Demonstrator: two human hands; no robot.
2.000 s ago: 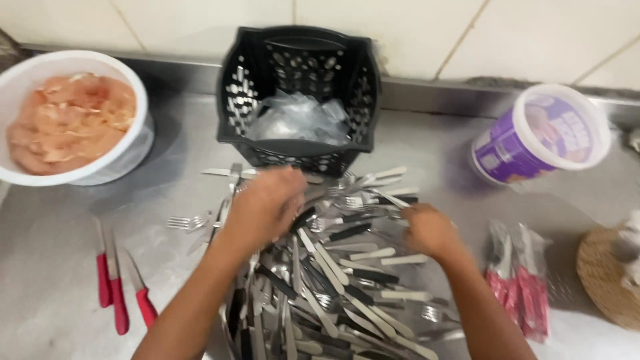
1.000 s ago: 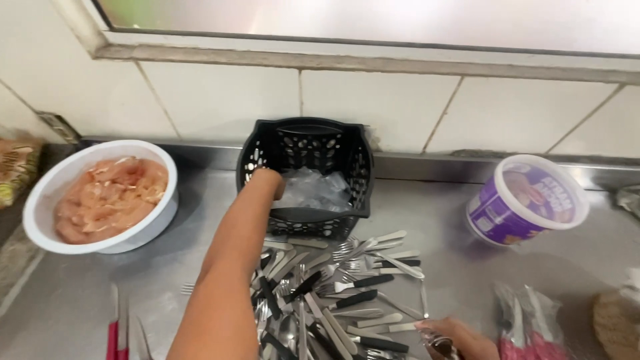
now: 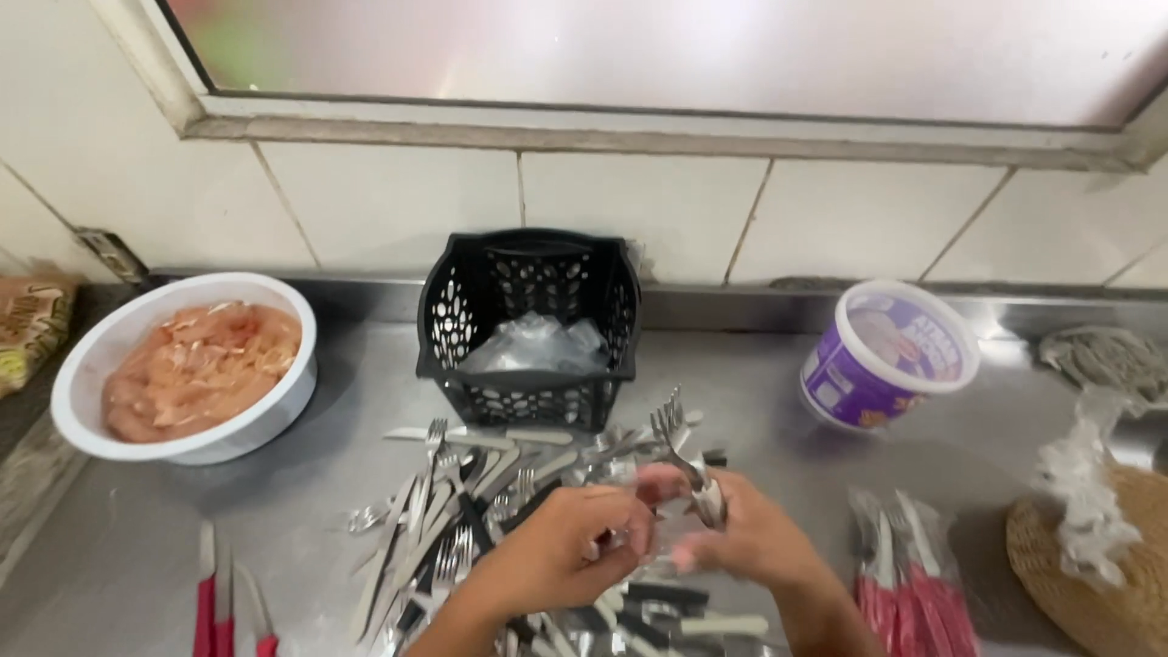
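My right hand (image 3: 744, 525) is closed on a few metal forks (image 3: 689, 465), their tines pointing up and away. Close beside it on the left, my left hand (image 3: 584, 538) has its fingers curled; whether it holds anything is blurred. Both hands are above a heap of knives and forks (image 3: 411, 538) with white and black handles on the steel counter. Behind the heap stands a black perforated plastic basket (image 3: 526, 376) with crumpled clear plastic (image 3: 538, 345) inside.
A white tub (image 3: 306, 365) of raw meat stands at left, red-handled knives (image 3: 224, 620) in front of it. At right are a purple-and-white plastic bucket (image 3: 853, 383), bagged red-handled cutlery (image 3: 912, 584) and a round woven mat (image 3: 1049, 566). A tiled wall rises behind.
My left hand was at the basket's left side a second ago and is now over the heap near my right hand. My right hand has moved up from the heap's right edge, with forks in it.
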